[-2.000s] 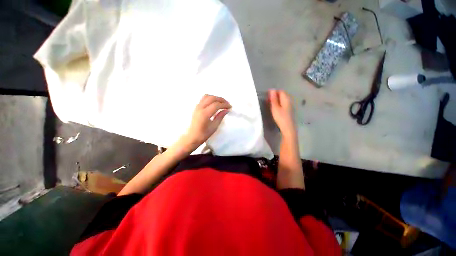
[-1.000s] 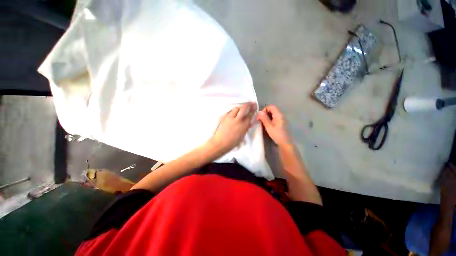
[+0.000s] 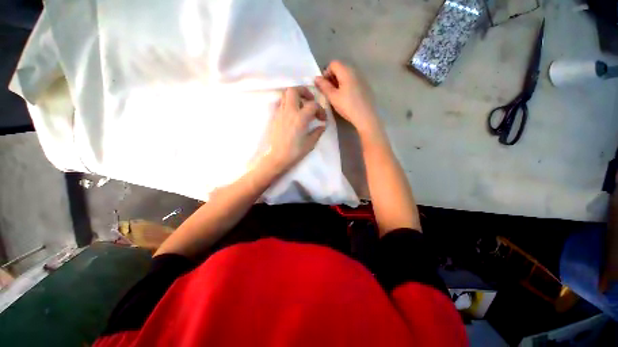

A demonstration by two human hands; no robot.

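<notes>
The large cream garment (image 3: 162, 115) lies over the left part of the pale worktable, its lower corner at the table edge by my lap. My left hand (image 3: 295, 125) lies on the garment near its right edge, fingers bent and pinching the cloth. My right hand (image 3: 342, 91) pinches the garment's right edge just above and beside the left fingertips. The cloth is drawn into folds around both hands. Whether anything small is between the fingers cannot be told.
The worktable (image 3: 434, 162) holds black shears (image 3: 511, 112), a speckled grey case (image 3: 447, 41), thin-framed eyeglasses (image 3: 513, 15) and a white thread cone (image 3: 574, 72) at the right. Another person's blue clothing (image 3: 588, 261) shows at lower right. A dark green surface (image 3: 74, 291) is at lower left.
My right hand came in from the bare table to the garment's edge. Both hands then moved up along the edge, away from my body, and the folds shifted.
</notes>
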